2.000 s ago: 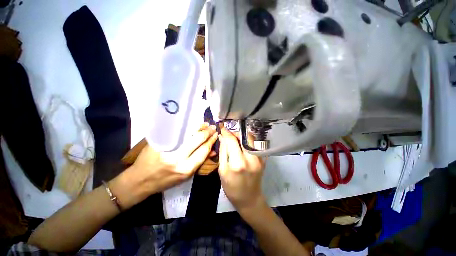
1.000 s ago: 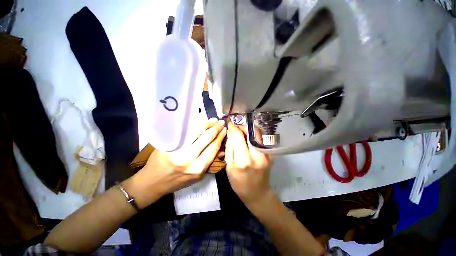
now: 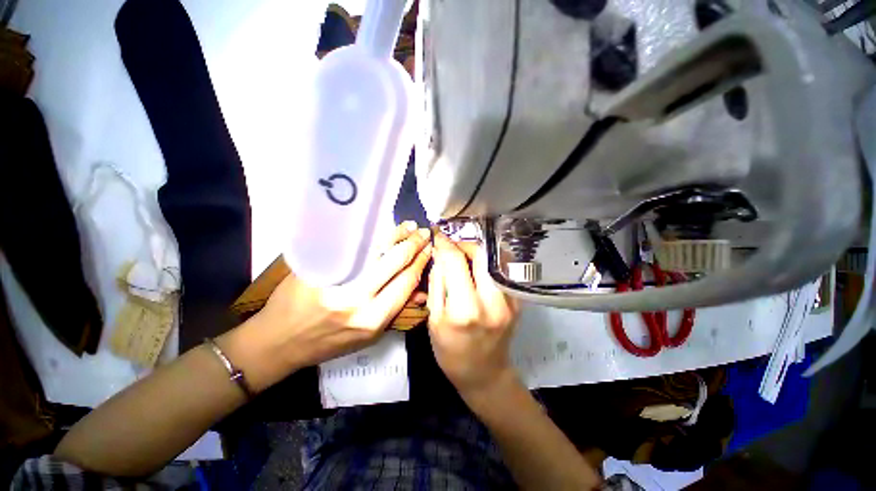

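My left hand [image 3: 351,297] and my right hand [image 3: 469,312] meet at the needle area of the white-grey sewing machine head [image 3: 596,115]. Their fingertips pinch the edge of a dark cut piece [image 3: 411,199] just left of the presser foot [image 3: 463,230]. A brown cut piece [image 3: 411,315] shows beneath, between my hands, and its edge also shows left of my left hand. The translucent lamp paddle [image 3: 348,173] hides part of the work. The needle itself cannot be made out.
A long dark piece [image 3: 197,153] lies left of the lamp. Farther left are a beige tag [image 3: 144,321] and a dark and brown stack [image 3: 43,221]. Red-handled scissors [image 3: 639,331] lie right of the needle. White strips [image 3: 790,340] hang at the right table edge. Dark and brown pieces lie below the edge.
The view has shifted, so the machine head looks larger and farther right. Both hands stay pinched by the presser foot. Less dark cloth shows below my hands, and more ruler shows there.
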